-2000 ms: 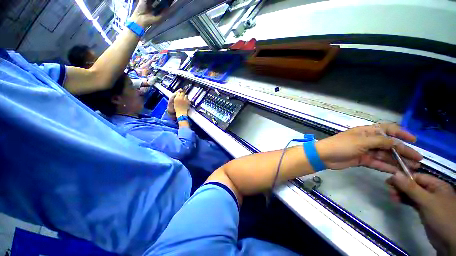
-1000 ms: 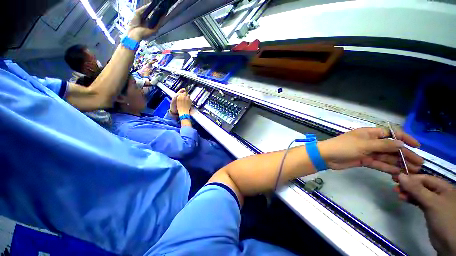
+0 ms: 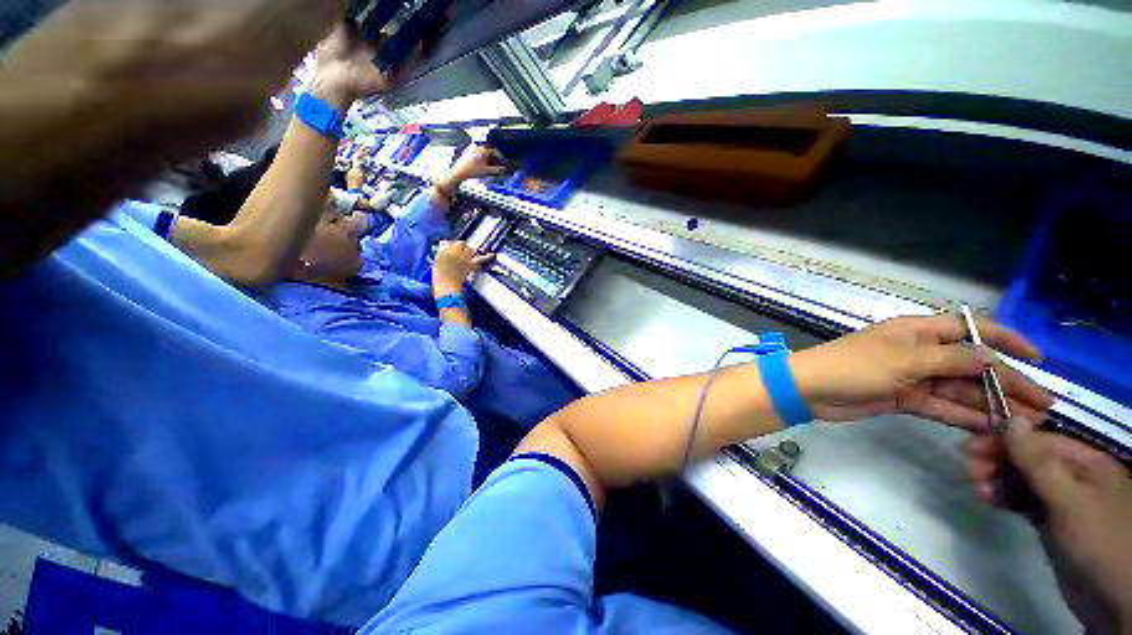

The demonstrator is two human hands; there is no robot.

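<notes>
My left hand (image 3: 912, 368) reaches in over the conveyor from the centre, a blue wrist strap (image 3: 782, 387) with a thin cord on its wrist. Its fingers are round a thin silver tool, perhaps tweezers (image 3: 986, 360). My right hand (image 3: 1061, 496) is cut off by the right edge, its fingertips at the tool's lower end. Any small part at the fingertips is too small or blurred to tell.
A brown trough (image 3: 735, 151) and a blue bin (image 3: 1078, 292) stand behind the silver rail (image 3: 807, 279). A bracket (image 3: 778, 459) sits on the front rail. A carrier with a board (image 3: 541, 263) lies further left, by people in blue.
The tool has turned slightly between my hands, which stay in about the same place. The seated neighbour's far hand has moved out to a blue bin. The nearest person's head has come into view upper left.
</notes>
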